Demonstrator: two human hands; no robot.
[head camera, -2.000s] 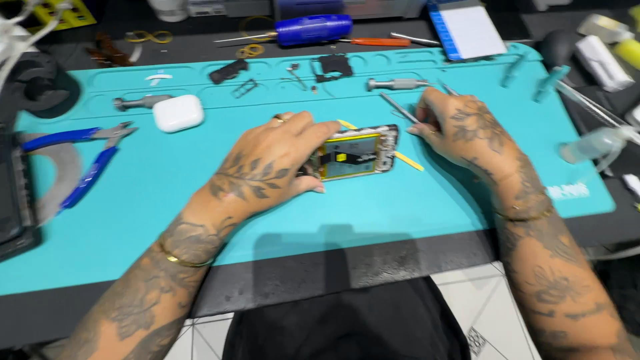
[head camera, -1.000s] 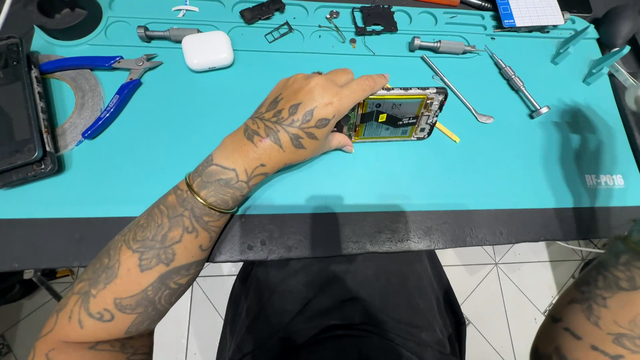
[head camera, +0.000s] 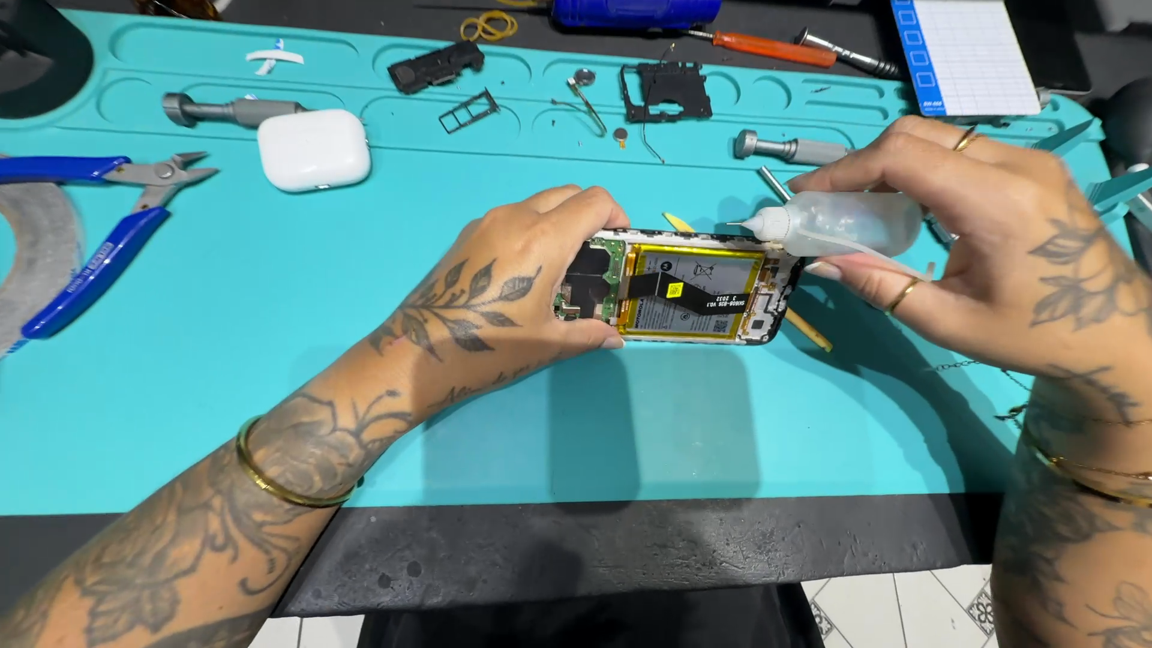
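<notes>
My left hand (head camera: 540, 279) grips the left end of an opened smartphone (head camera: 693, 288), tilted up over the teal repair mat (head camera: 378, 414), its battery and flex cable facing me. In my right hand (head camera: 963, 225) is a clear squeeze bottle (head camera: 846, 223), lying sideways with its thin metal needle tip pointing left at the phone's upper edge; whether it touches cannot be told. A yellow pick-like strip (head camera: 808, 330) shows from behind the phone. A metal spatula (head camera: 774, 184) is partly hidden by my right hand.
Blue-handled cutters (head camera: 99, 261) and a white earbud case (head camera: 313, 150) lie at left. Along the mat's back are a precision screwdriver (head camera: 234, 110), a black speaker module (head camera: 436, 67), a SIM tray (head camera: 469, 112), a black bracket (head camera: 667, 91) and another screwdriver (head camera: 792, 148). An orange-handled screwdriver (head camera: 774, 49) lies behind.
Two seconds ago my right hand was at the metal spatula; one second ago the spatula lay on the mat. The right hand now holds the squeeze bottle over the phone. My left hand keeps its hold.
</notes>
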